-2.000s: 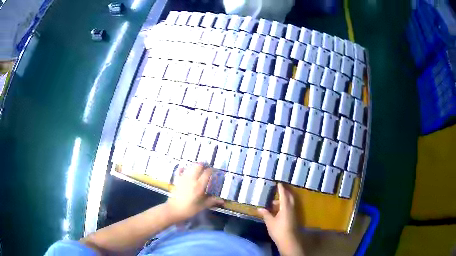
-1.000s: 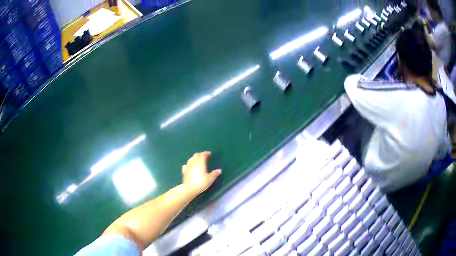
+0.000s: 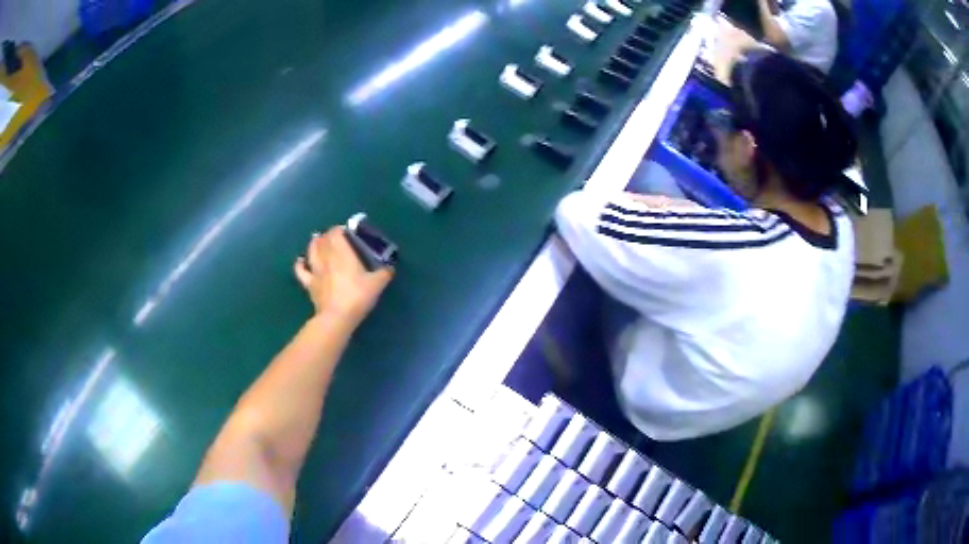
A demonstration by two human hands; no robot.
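Note:
My left hand (image 3: 342,268) is bare and reaches over the green conveyor belt (image 3: 244,128). Its thumb and fingers are around the near end of a dark-faced plastic housing (image 3: 373,242); the fingers partly hide it. More housings, pale with dark recesses, lie in a line beyond it, the nearest being this housing (image 3: 426,186) and another (image 3: 470,140). My right hand is not in view. At the bottom, rows of pale housings (image 3: 563,441) stand packed closely together, cut off by the frame edge; the tray under them is hidden.
A pale metal rail (image 3: 526,308) edges the belt. A worker in a white top (image 3: 733,308) sits close beyond the packed rows, with dark parts (image 3: 547,149) on the belt nearby. Another person (image 3: 813,32) is farther back. Blue crates (image 3: 903,446) stand at the right.
The view has swung right along the belt. My left hand, empty over the belt a second ago, is now at a housing. Two seconds ago both hands were at the tray's near rows.

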